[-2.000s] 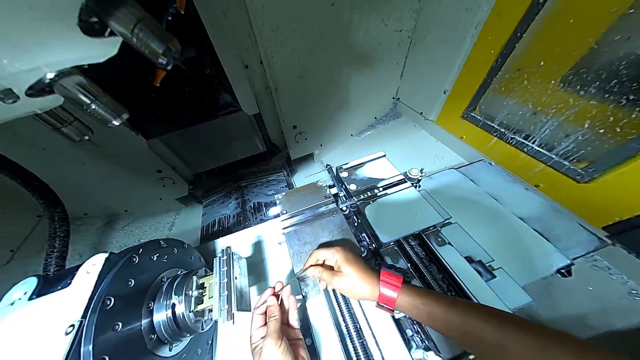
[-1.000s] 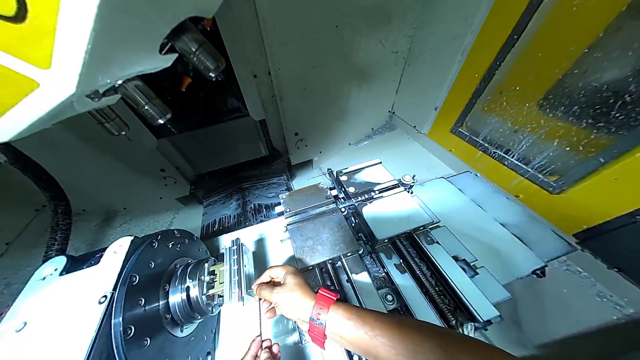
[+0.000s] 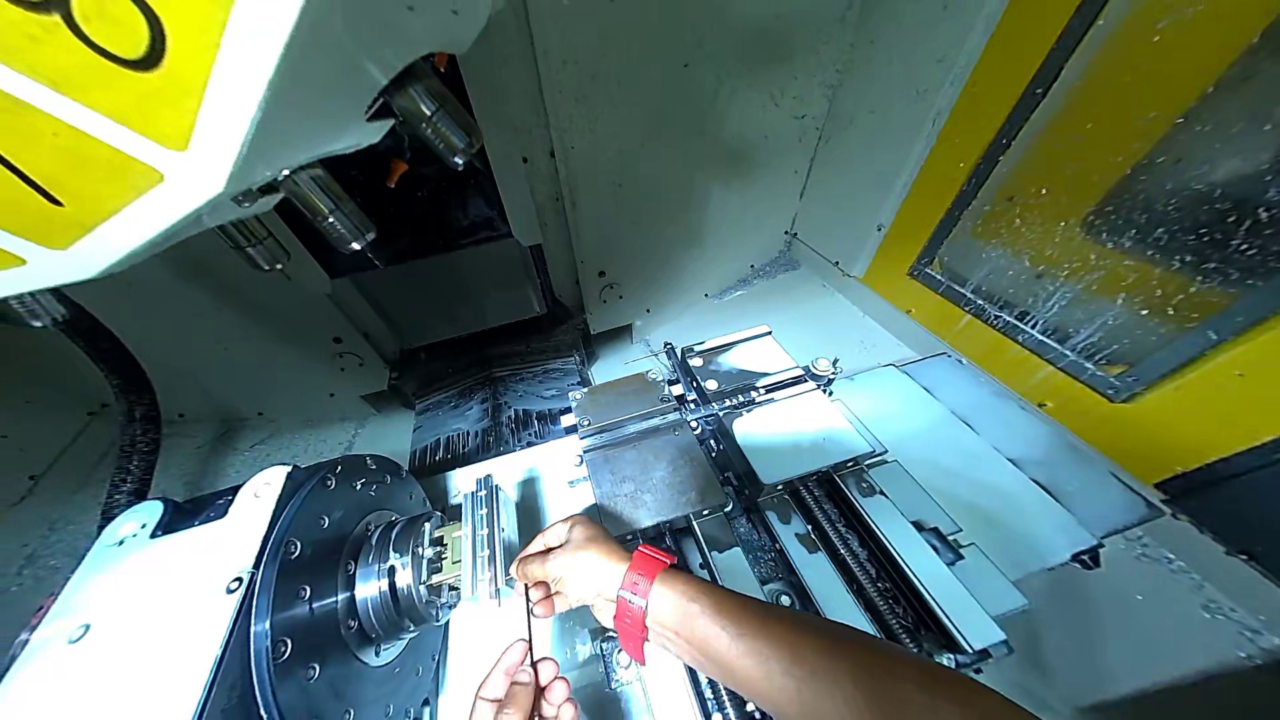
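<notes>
My right hand (image 3: 572,568), with a red watch band (image 3: 640,602) on its wrist, is beside the slotted metal fixture block (image 3: 484,540) on the rotary table. Its fingertips pinch the upper end of a thin dark rod (image 3: 529,625), perhaps a hex key. Below it, at the bottom edge, my left hand (image 3: 522,690) holds the rod's lower part between thumb and fingers. The rod stands nearly upright in the view. Left of the block are a brass-coloured part (image 3: 452,553) and the round steel chuck (image 3: 392,580).
The black rotary table face (image 3: 300,590) stands at the lower left. Spindle tool holders (image 3: 330,210) hang at the upper left, near a black hose (image 3: 130,400). Metal way covers (image 3: 655,480) and a ball screw (image 3: 865,560) lie to the right. A yellow door (image 3: 900,260) with a wet window is farther right.
My right hand has moved left, close to the fixture block. My left hand has moved lower in the view. The view has shifted, and yellow panels now show at the upper left.
</notes>
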